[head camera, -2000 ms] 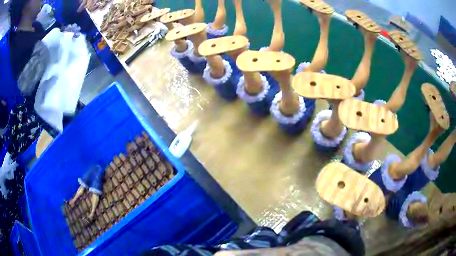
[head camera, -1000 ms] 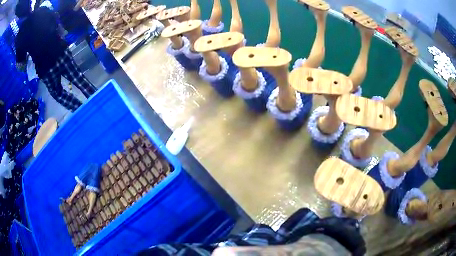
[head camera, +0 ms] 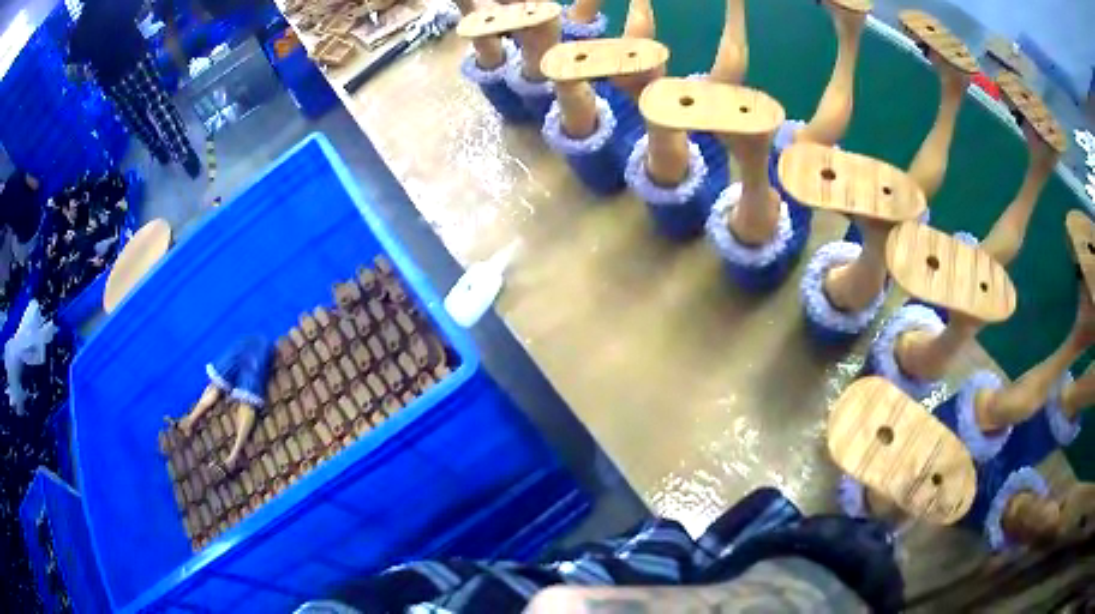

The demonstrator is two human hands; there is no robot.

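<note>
Leg-and-shorts assemblies stand upside down in rows on the bench, blue denim shorts [head camera: 769, 266] at the bottom, pale frayed cuffs [head camera: 666, 172] around the tan legs [head camera: 757, 198]. Flat oval sandal soles [head camera: 711, 108] with two dark holes top them. The nearest sole [head camera: 901, 451] is at the lower right. A bare tattooed forearm [head camera: 733, 594] crosses the bottom edge beside a dark and plaid sleeve; its hand is out of the picture. My right hand is not in view either.
A blue crate [head camera: 528, 438] on the left holds rows of small brown pieces [head camera: 318, 372] and one shorts-and-legs part [head camera: 244, 369]. A white bottle [head camera: 478, 292] lies at the bench edge. A green belt [head camera: 889, 120] runs behind. A person [head camera: 132, 84] stands upper left.
The view has swung left, so the bench and assemblies sit further right and higher. The person in the background has moved farther off. The assemblies and crate contents look unchanged.
</note>
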